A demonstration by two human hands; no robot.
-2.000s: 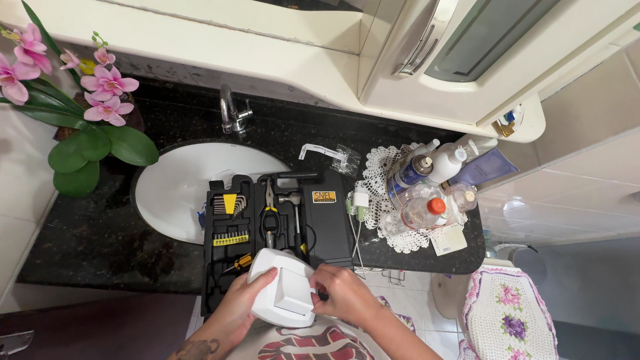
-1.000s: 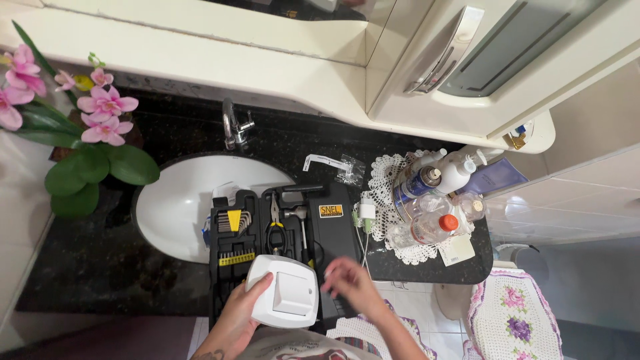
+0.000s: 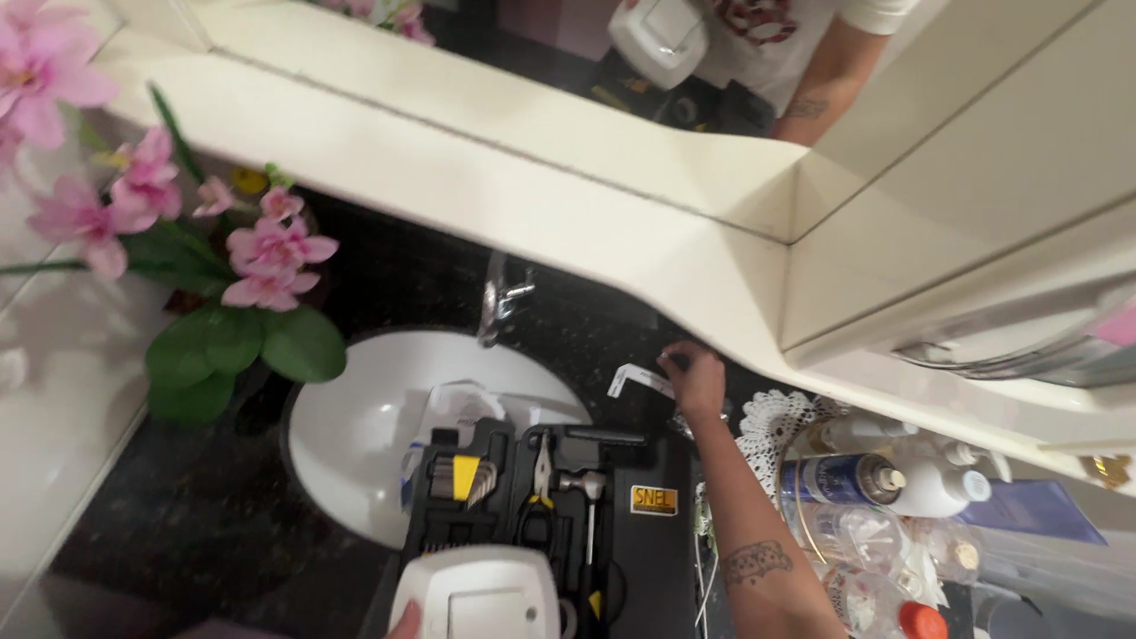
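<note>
My left hand [image 3: 406, 621], mostly out of view at the bottom edge, holds a white plastic device with a square panel [image 3: 484, 593] above the tool case. On the black stone counter, my right hand [image 3: 697, 382] reaches beyond the case with its fingers pinched on a small dark thing. A flat white L-shaped bracket [image 3: 637, 376] lies just left of these fingers. The open black tool case [image 3: 657, 564] spans the sink's front part and holds combination pliers [image 3: 540, 484], a hammer [image 3: 587, 510] and a hex key set [image 3: 463, 479].
The white oval sink [image 3: 342, 444] has a leaflet [image 3: 457, 408] in it, with a chrome faucet [image 3: 494, 297] behind. Pink artificial-looking orchids [image 3: 271, 253] stand at left. Bottles and a spray can [image 3: 839, 479] crowd a crocheted doily [image 3: 768, 435] at right. A cream cabinet ledge [image 3: 550, 240] overhangs the counter.
My right hand has moved from beside the white device to the counter at the back, near the bracket. The white device stays in my left hand. The view has shifted.
</note>
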